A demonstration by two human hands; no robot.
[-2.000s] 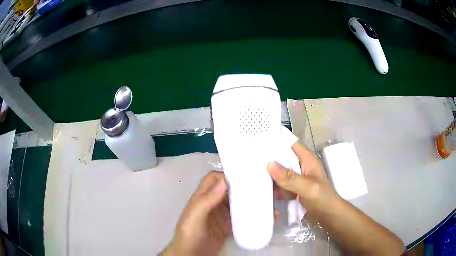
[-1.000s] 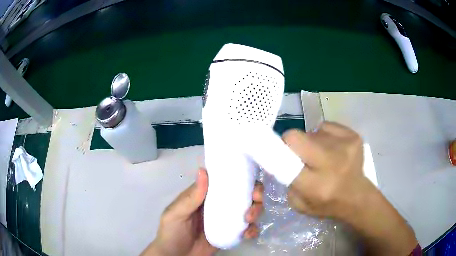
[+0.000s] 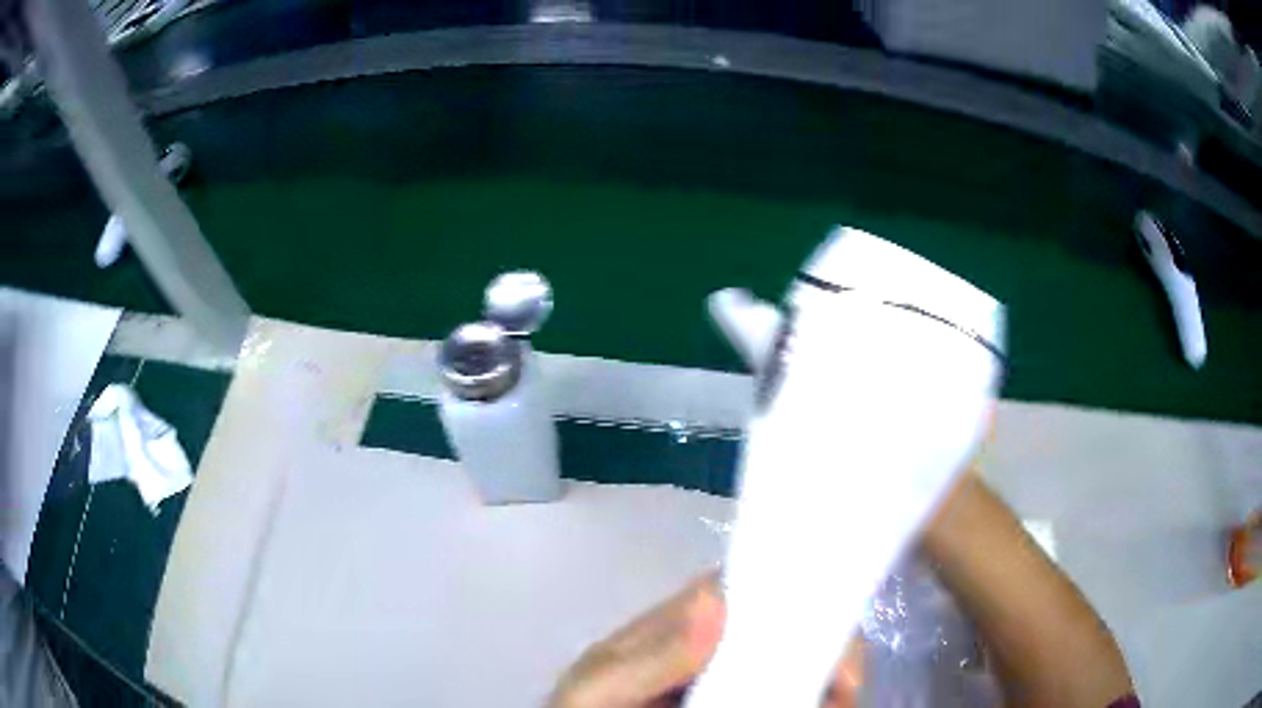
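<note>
A white handset (image 3: 872,429) is tilted to the right in front of me, its wide head up, its dark seam showing and its lower end cut off by the frame. My left hand (image 3: 651,643) is shut around its lower part, partly out of frame. My right forearm runs behind the handset, and my right hand is mostly hidden there. The tip of a white cloth (image 3: 745,325) sticks out past the left side of the head. A white pump bottle (image 3: 505,436) with its round lid open stands on the pale bench cover.
Another handset (image 3: 1174,291) lies on the green belt (image 3: 623,208) at right, and one (image 3: 114,238) at left behind a grey post (image 3: 152,208). A crumpled white cloth (image 3: 139,445) lies at left. Clear film (image 3: 907,622) is behind the handset. An orange item (image 3: 1246,551) shows at right edge.
The handset has moved right and now leans right. My right hand and the cloth have gone from the handset's front to behind it. The view has shifted, so the bottle appears farther right.
</note>
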